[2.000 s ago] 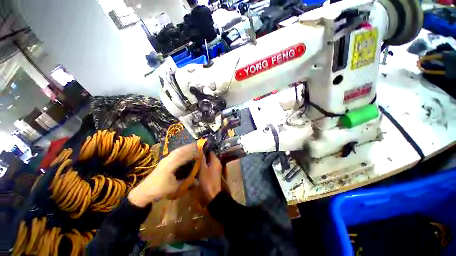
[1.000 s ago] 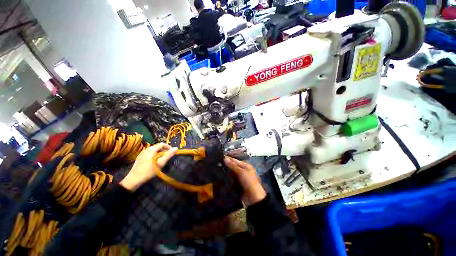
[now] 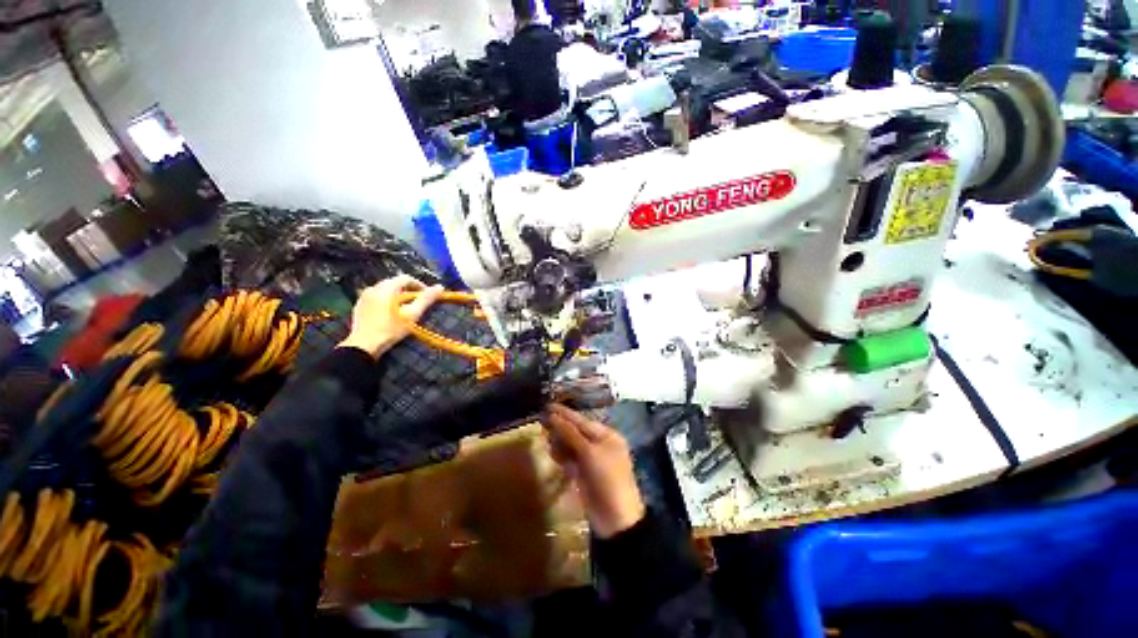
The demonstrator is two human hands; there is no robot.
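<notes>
A dark checked bag panel [image 3: 418,386] lies over the board, its right end at the needle area [image 3: 549,355] of the white sewing machine [image 3: 699,237]. A yellow-orange handle [image 3: 437,337] stands on the panel, one flared tab showing. My left hand [image 3: 389,317] holds the handle's loop at the panel's far side. My right hand [image 3: 597,464] is at the panel's near right edge, just below the presser foot, fingertips close together. Whether they pinch the edge is hard to tell. The cylinder arm [image 3: 674,374] runs right from the needle area.
Bundled panels with thick yellow-orange handle coils [image 3: 156,424] lie at left. A brown board [image 3: 456,523] is below the work. A blue bin [image 3: 973,561] stands at lower right. A green roll [image 3: 886,350] is on the machine post. A camouflage-like heap [image 3: 312,249] and a person [image 3: 530,75] are behind.
The panel has moved away from me and turned, uncovering the brown board. My left hand moved up with the handle. My right hand moved slightly down and left. The view has shifted somewhat.
</notes>
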